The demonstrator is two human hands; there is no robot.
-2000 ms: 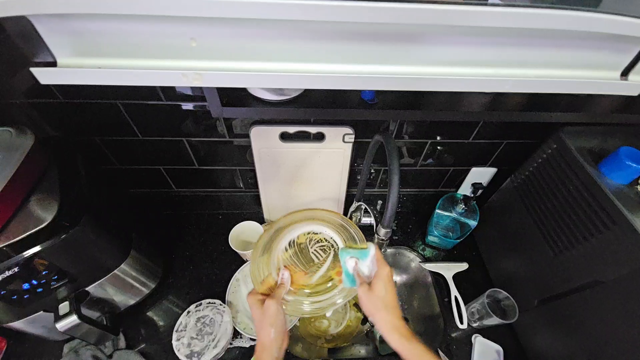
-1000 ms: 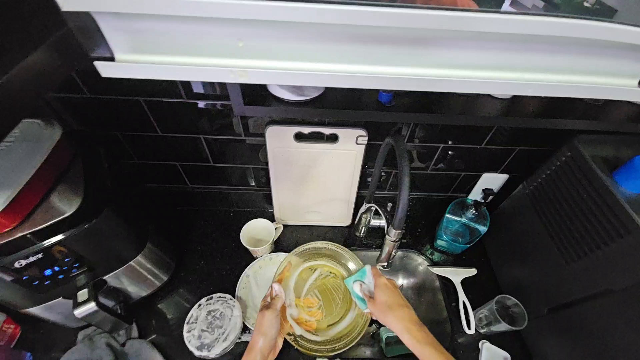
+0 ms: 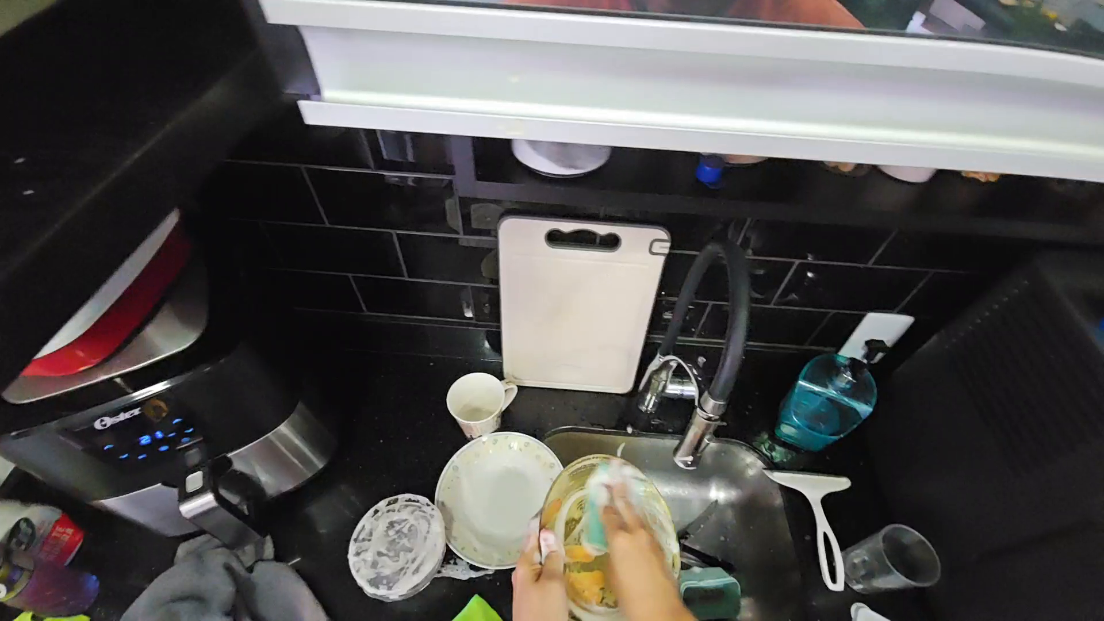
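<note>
A soapy amber glass plate (image 3: 662,509) is tilted over the left part of the steel sink (image 3: 759,517). My left hand (image 3: 541,573) grips its left rim, thumb on the upper face. With my right hand (image 3: 636,552) I press a teal and white sponge (image 3: 597,517), blurred, against the plate's inside, where suds and orange residue show. Left of the plate lie a white patterned dish (image 3: 496,500) and a foam-covered round container or lid (image 3: 397,548). A white mug (image 3: 479,404) stands behind them. Beside my right hand, a green item (image 3: 711,593) lies in the sink.
A white cutting board (image 3: 582,302) leans on the black tiles beside the black-hosed faucet (image 3: 703,423). To the right are a blue soap bottle (image 3: 826,403), a white squeegee (image 3: 819,517) and a clear cup (image 3: 893,559). An air fryer (image 3: 172,440) and grey cloth (image 3: 220,586) occupy the left.
My right hand with the sponge has moved from the plate's right edge onto its inner face. The plate, raised in front of the cutting board two seconds ago, is now lower.
</note>
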